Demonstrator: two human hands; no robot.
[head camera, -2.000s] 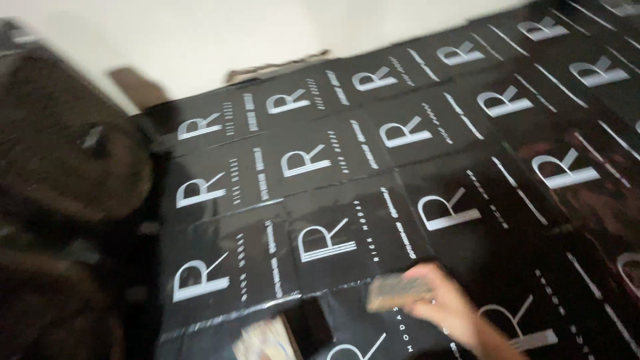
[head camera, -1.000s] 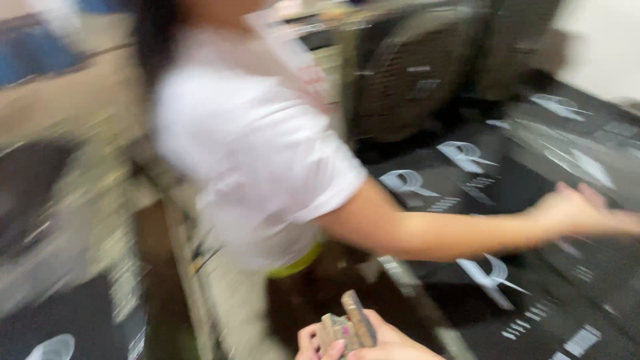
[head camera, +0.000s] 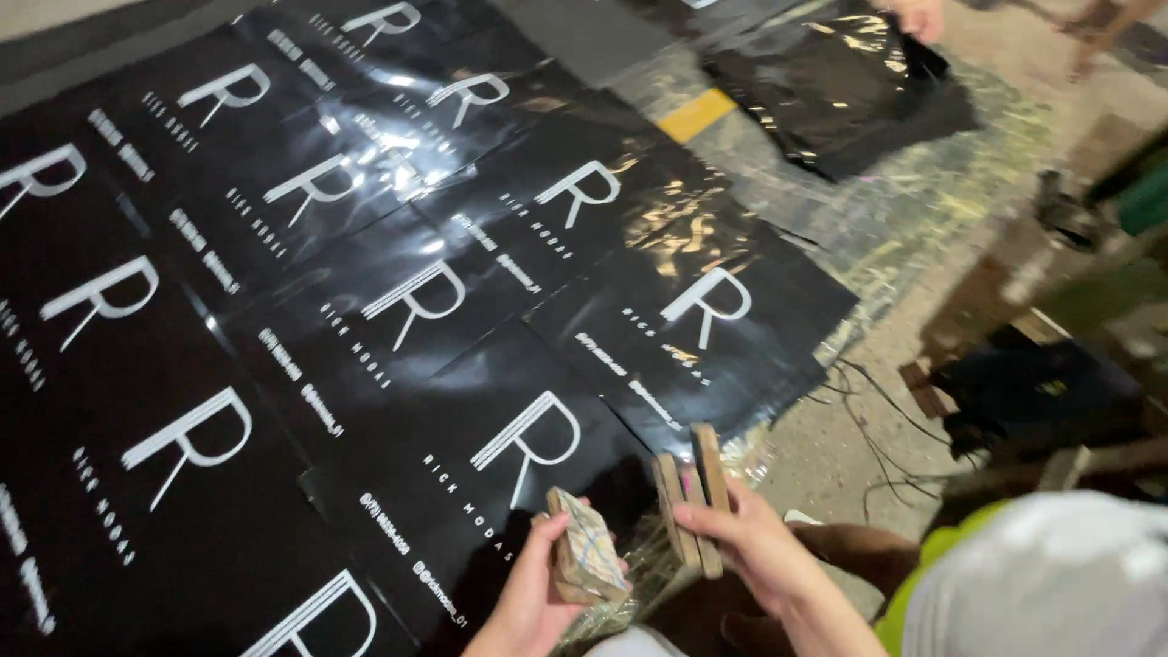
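Observation:
My left hand (head camera: 534, 584) is closed around a small wooden block (head camera: 589, 547) whose upper face is pale with coloured marks. Beside it on the right, my right hand (head camera: 744, 538) grips several narrow wooden pieces (head camera: 691, 502), held upright side by side with gaps between them. Both hands are at the lower middle of the view, apart from each other. Just beyond them, glossy black plastic sheets (head camera: 566, 365) printed with a large white letter and smaller writing lie overlapping in rows.
Another person's hand (head camera: 917, 16) touches a black plastic sheet (head camera: 839, 91) at the top right, over clear plastic. Dark cables (head camera: 876, 420) lie on the floor at the right. A person in a white garment (head camera: 1040, 584) is close at the lower right.
The view has swung widely. One second ago a person's arm reached across the sheets, and my hands were together at the wooden pieces; now they are apart, each holding wood.

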